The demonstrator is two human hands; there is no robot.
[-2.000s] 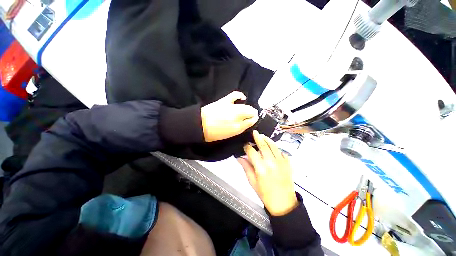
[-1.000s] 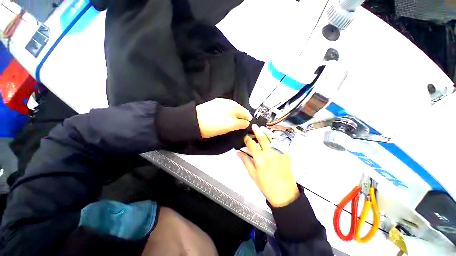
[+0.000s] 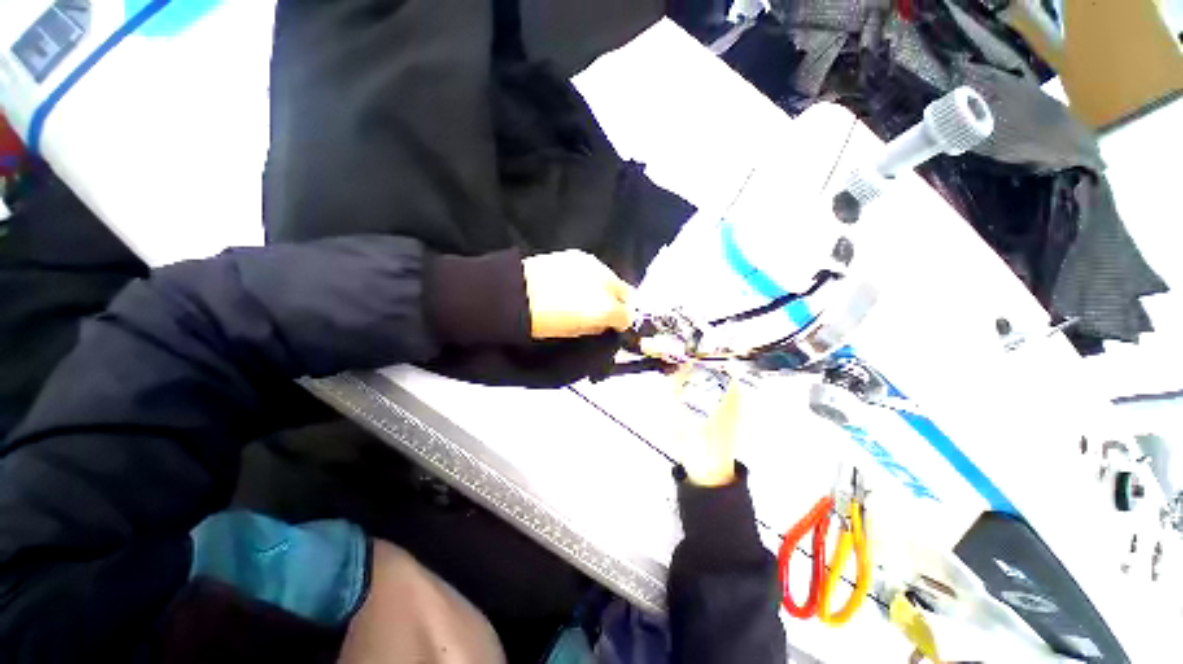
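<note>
The black fabric garment piece (image 3: 389, 130) lies on the table, with its near edge at the presser foot and needle (image 3: 672, 335). My left hand (image 3: 573, 296) is on that edge just left of the foot, its fingertips together on the cloth. My right hand (image 3: 711, 435) is upright at the near side of the foot; its fingers are blurred and washed out, so what they hold is unclear. The white sewing machine (image 3: 791, 195) has a blue stripe. Fabric scissors (image 3: 824, 558) with red-orange and yellow loops lie right of my right hand.
A yellow item (image 3: 915, 623) lies beyond the scissors. The table's ruler-marked edge (image 3: 493, 486) runs below my hands. A dark control panel (image 3: 1038, 584) is at lower right. Grey and black fabric pieces (image 3: 1025, 143) are piled behind the machine.
The view has shifted, showing more behind the machine. My right hand has turned more upright, its fingers now beside the foot instead of on the cloth. My left hand stays at the edge.
</note>
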